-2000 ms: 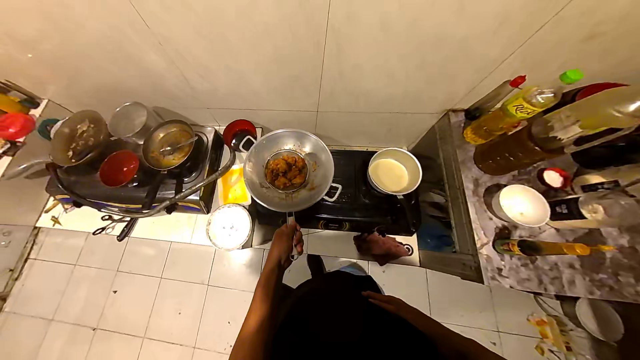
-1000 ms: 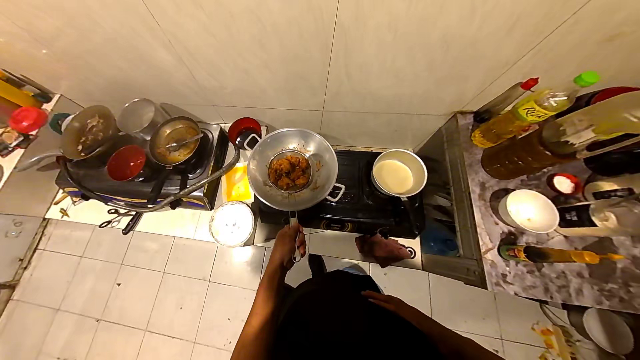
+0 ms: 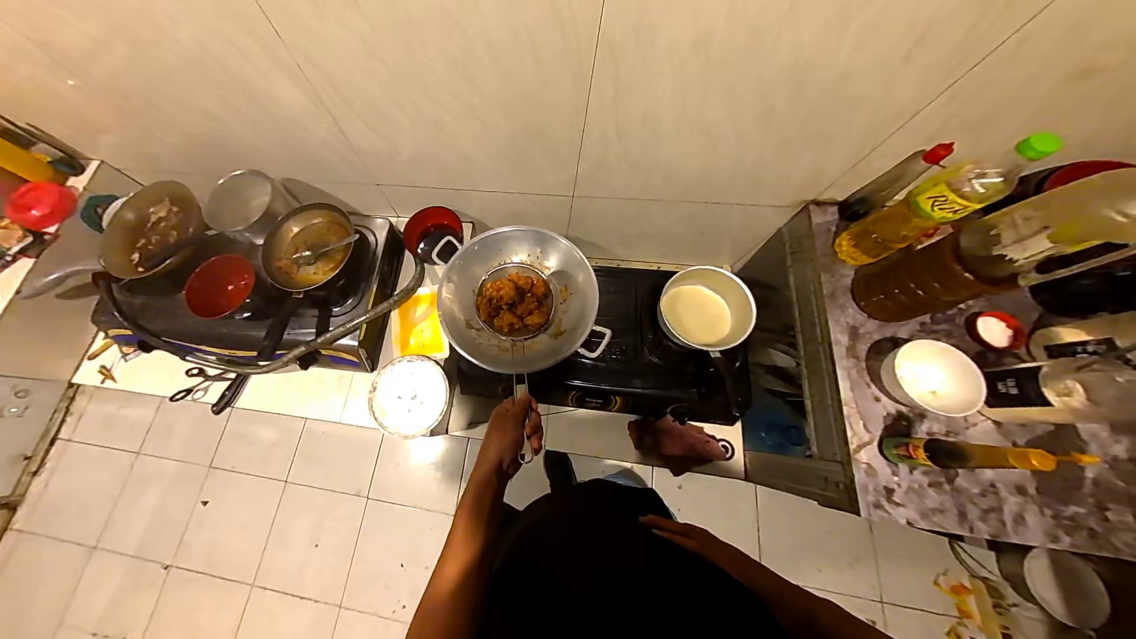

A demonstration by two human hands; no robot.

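My left hand point(image 3: 513, 433) grips the metal handle of a round strainer point(image 3: 516, 335). Browned, fried-looking food pieces point(image 3: 513, 303) lie in the strainer, which is inside a wide metal wok point(image 3: 461, 284) with white-edged loop handles. The wok stands over the left part of a black gas stove point(image 3: 621, 319). On that stove's right side is a saucepan point(image 3: 744, 311) of pale, creamy liquid. My right hand point(image 3: 679, 532) rests at the front of my dark clothing, holding nothing that I can see; its fingers are partly hidden.
Left, a second stove point(image 3: 359, 351) bears a small pan point(image 3: 277, 266), a red bowl point(image 3: 219, 286) and a larger pan. A white-topped round container point(image 3: 409, 397) stands by the wok. Scissors point(image 3: 200, 383) lie at the counter edge. Bottles point(image 3: 923, 213) and a white bowl point(image 3: 974, 377) are on the right counter.
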